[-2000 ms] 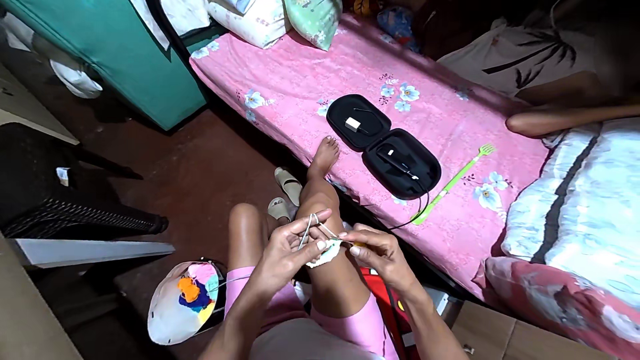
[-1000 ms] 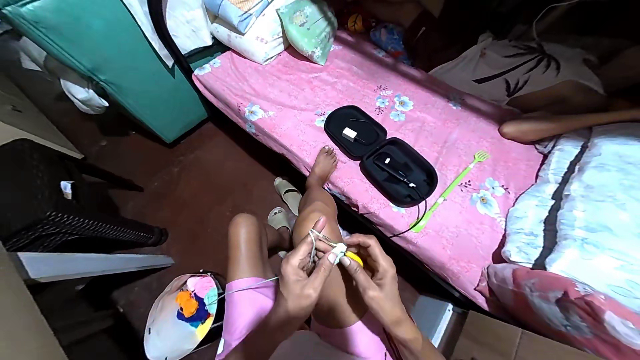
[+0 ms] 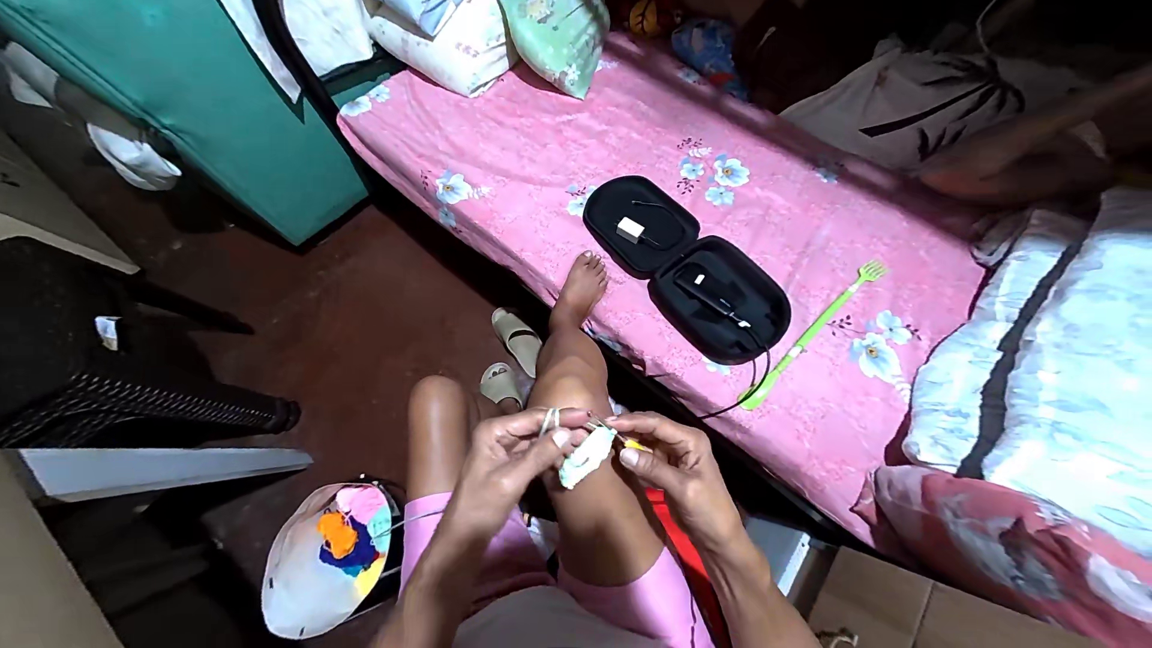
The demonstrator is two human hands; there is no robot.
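Observation:
My left hand [image 3: 517, 459] has pale yarn looped round a finger and pinches the edge of a small pale crocheted piece [image 3: 587, 457], which hangs above my thigh. Between the fingers of my right hand [image 3: 666, 459] is a crochet hook with a yellow handle [image 3: 635, 445], its tip at the top of the piece beside my left fingertips. A strand of yarn runs from the left side, near a white bag [image 3: 301, 576] that holds orange, dark blue, pink and yellow yarn [image 3: 338, 535].
On the pink flowered bedsheet [image 3: 540, 135] lie an open black zip case [image 3: 718, 301] with a device and cable, and a green back scratcher [image 3: 814, 328]. Sandals [image 3: 517, 342] are on the floor. Another person's arm [image 3: 1017, 153] rests at the upper right. A cardboard box [image 3: 900, 598] stands lower right.
The crocheted piece, largely covered by my fingers one second ago, now shows below them. Both hands keep their hold, with small shifts of the fingers and hook.

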